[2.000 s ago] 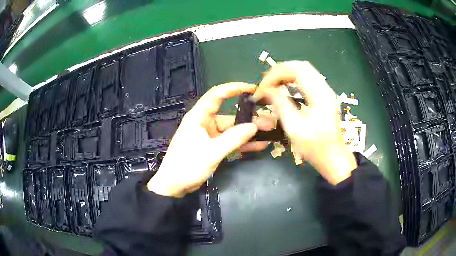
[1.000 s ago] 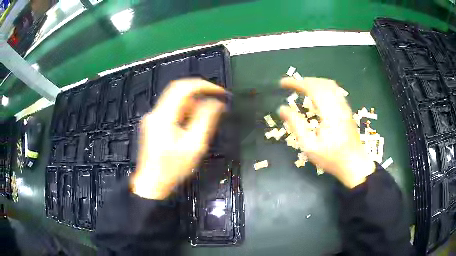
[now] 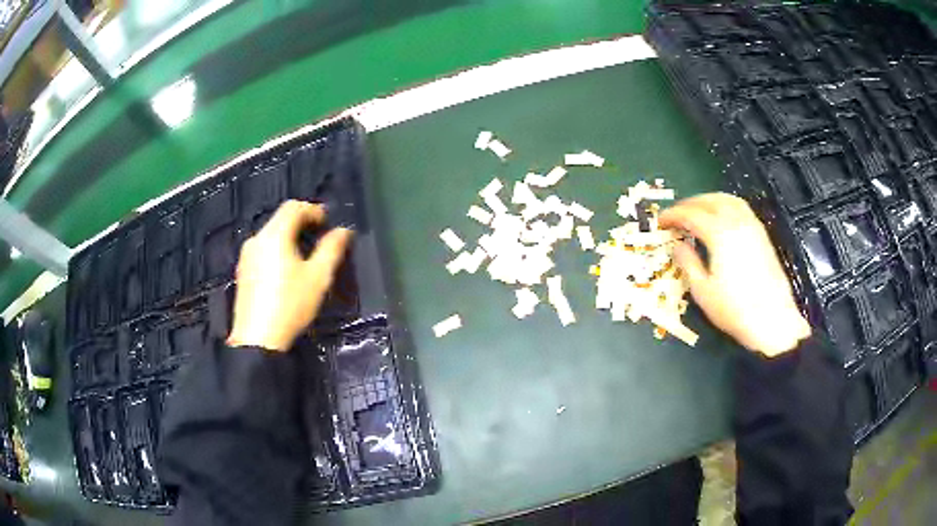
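My left hand [image 3: 279, 277] is over the upper right part of the black moulded tray [image 3: 354, 396], thumb and fingers curved. Dark shapes lie between and beside its fingertips, and I cannot tell whether it holds a housing against the dark tray. My right hand [image 3: 742, 275] is at the right edge of a pile of white and amber pieces [image 3: 642, 272]. A small dark part [image 3: 645, 216] shows beside its fingertips; whether it is gripped is unclear. A looser pile of white pieces [image 3: 524, 241] lies to the left on the green bench.
Stacked black trays [image 3: 812, 164] stand at the right, close beyond my right hand. A pale strip [image 3: 514, 74] runs along the far edge of the dark green bench [image 3: 514, 411], with a brighter green surface [image 3: 411, 46] beyond. A dark object with a yellow-green mark lies at far left.
My hands were together on a dark housing, then parted. My left hand is now over the left tray, my right hand at the amber-and-white pile. The view has shifted.
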